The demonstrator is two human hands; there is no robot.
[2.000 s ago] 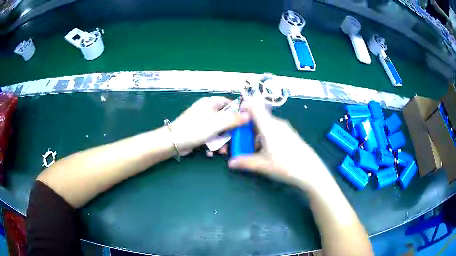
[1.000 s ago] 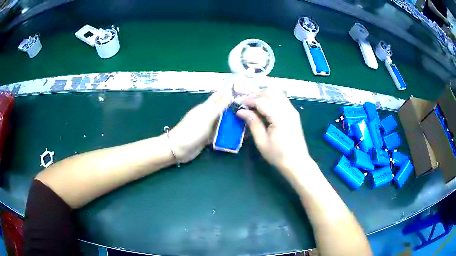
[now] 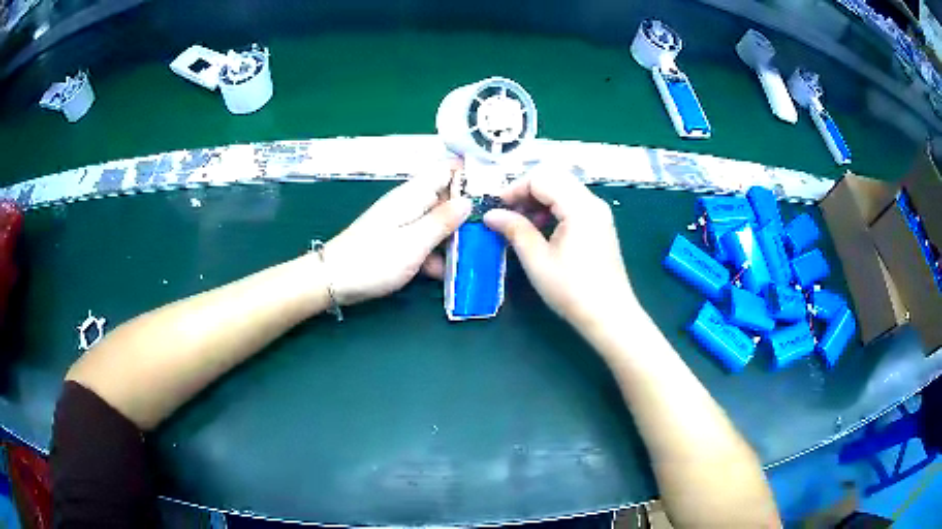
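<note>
A white handheld fan (image 3: 446, 122) lies upright in front of me, its round slotted head over the whitish strip and its handle towards me. A blue battery pack (image 3: 476, 271) sits in the open handle. My left hand (image 3: 398, 240) grips the left side of the handle at the neck. My right hand (image 3: 553, 232) has its thumb and fingertips pinched at the neck, just above the battery, by small dark parts. The leads and plug there are too small and covered by fingertips to tell apart.
Loose blue battery packs (image 3: 752, 271) are heaped at right, beside an open brown carton (image 3: 866, 271). On the green belt are several white fans, one (image 3: 680, 95) with a blue battery. A small white ring part (image 3: 91, 331) lies at left, near a red bundle (image 3: 8, 258).
The battery was in my right hand beside the handle and now lies in it. The fan is now upright, head away from me. Both hands have closed in at its neck. The belt fans have shifted right.
</note>
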